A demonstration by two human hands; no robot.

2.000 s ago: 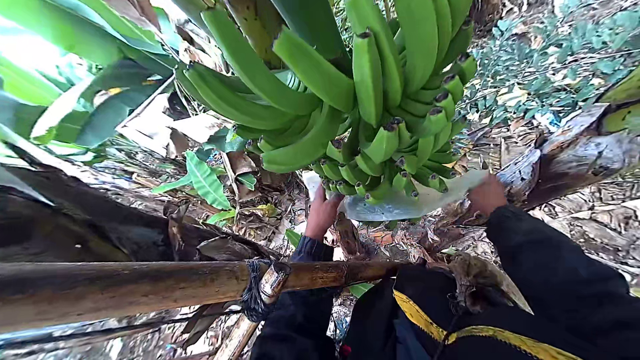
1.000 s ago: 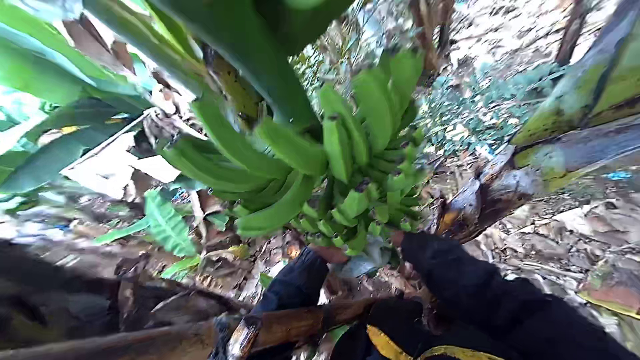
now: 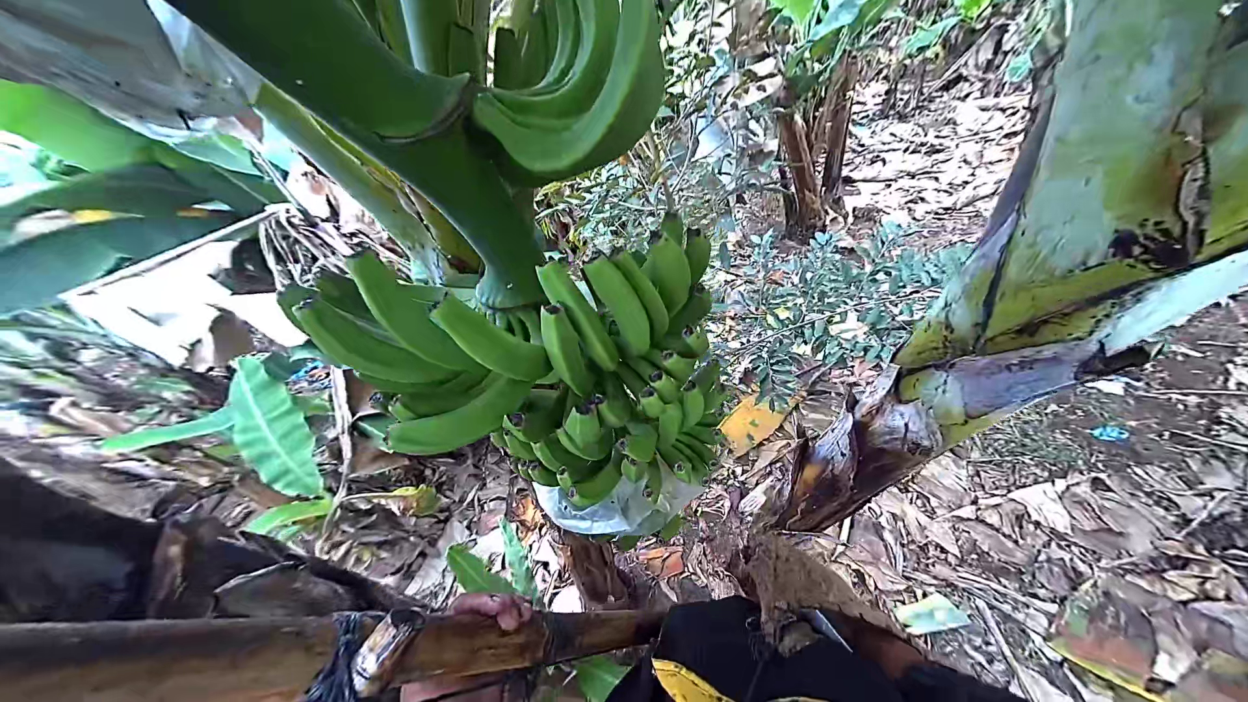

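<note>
At the lower edge, my left hand [image 3: 492, 609] is wrapped around a wooden pole [image 3: 234, 655], fingertips over its top and part of the hand below it. Above hangs a bunch of green bananas [image 3: 585, 390] on a thick, curved green stalk [image 3: 468, 195]. A clear plastic bag [image 3: 619, 509] is around the bunch's lower end. My right hand is hard to make out; a brownish shape by the dark sleeve at the bottom may be part of it. Beside that shape shows a small greyish, blade-like piece [image 3: 827, 629], partly hidden.
A thick banana plant trunk [image 3: 1082, 244] leans in from the right. Dark cord [image 3: 336, 655] ties the pole to a shorter stick [image 3: 385, 648]. Green leaves [image 3: 275, 429] stand at left, and dry leaf litter [image 3: 1033, 526] covers the ground. More bananas [image 3: 585, 88] hang above.
Both hands have come away from the bottom of the bunch. The left one is now on the pole, and the right arm has drawn back toward my body. The view has shifted.
</note>
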